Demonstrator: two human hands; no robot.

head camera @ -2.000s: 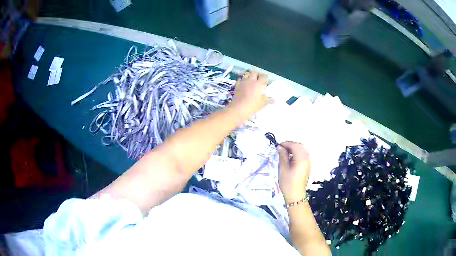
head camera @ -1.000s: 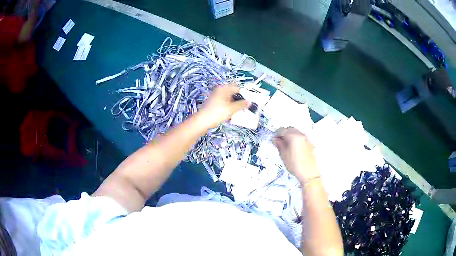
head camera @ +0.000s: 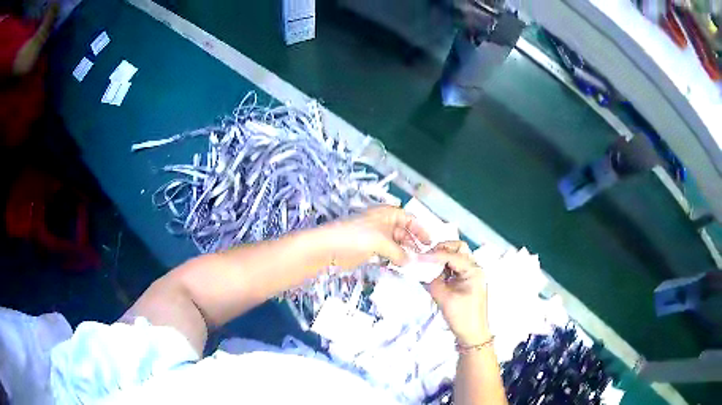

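My left hand [head camera: 385, 234] and my right hand [head camera: 461, 286] meet over the white paper heap. Both pinch a small white leaflet [head camera: 421, 267] between them; whether something dark is inside it cannot be told. The white leaflets [head camera: 507, 273] lie in a bright heap around and below my hands. A tangled heap of silver-lilac straps [head camera: 265, 178] lies to the left, partly behind my left forearm. A dense heap of black accessories [head camera: 554, 372] lies at the lower right, cut off by the frame's bottom edge.
A pale rail [head camera: 261, 77] runs diagonally between the green bench [head camera: 127, 170] and the dark green conveyor [head camera: 507, 186]. Boxes stand on the conveyor, one at the top [head camera: 298, 21], others at the right [head camera: 582, 186]. Small white cards [head camera: 119, 83] lie far left. Part of a person in red shows upper left.
My hands have come together on a white leaflet; the left moved right and down, away from the dark pieces it held over a white sheet. The view has shifted, and the boxes sit further left.
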